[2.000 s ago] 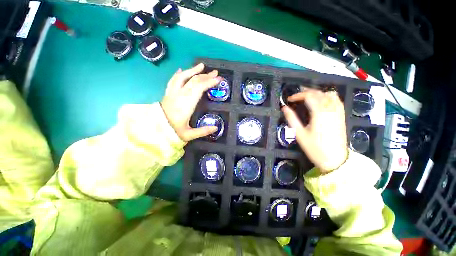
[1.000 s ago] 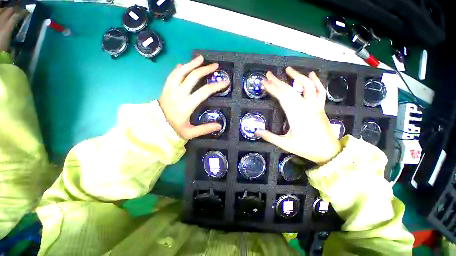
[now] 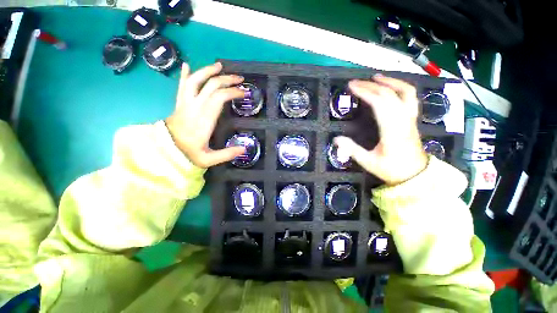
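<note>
The black foam tray [image 3: 269, 175] lies in front of me with a round smartwatch unit in each visible pocket. My left hand [image 3: 204, 119] is at the tray's left edge, fingers apart, with fingertips on the far-left watch unit [image 3: 247, 101] and the thumb on the watch unit below it [image 3: 243, 150]. My right hand [image 3: 391, 128] is spread over the third column, fingers by a unit with a lit white square [image 3: 344, 104] and thumb on the unit below [image 3: 337, 153]. It hides part of the fourth column. Neither hand grips a unit.
Loose watch units [image 3: 143, 23] lie beyond the tray's left corner. A pale rail [image 3: 287, 38] crosses the green mat [image 3: 91, 92]. A red-tipped piece [image 3: 427, 65], more dark units [image 3: 389, 29] and a white power strip [image 3: 484, 174] are at right. Another person's yellow-green sleeve [image 3: 24, 208] is at left.
My right hand has moved right, from the second column to the third. My left hand stays on the left column. The view has shifted, and the first two top-row screens have changed.
</note>
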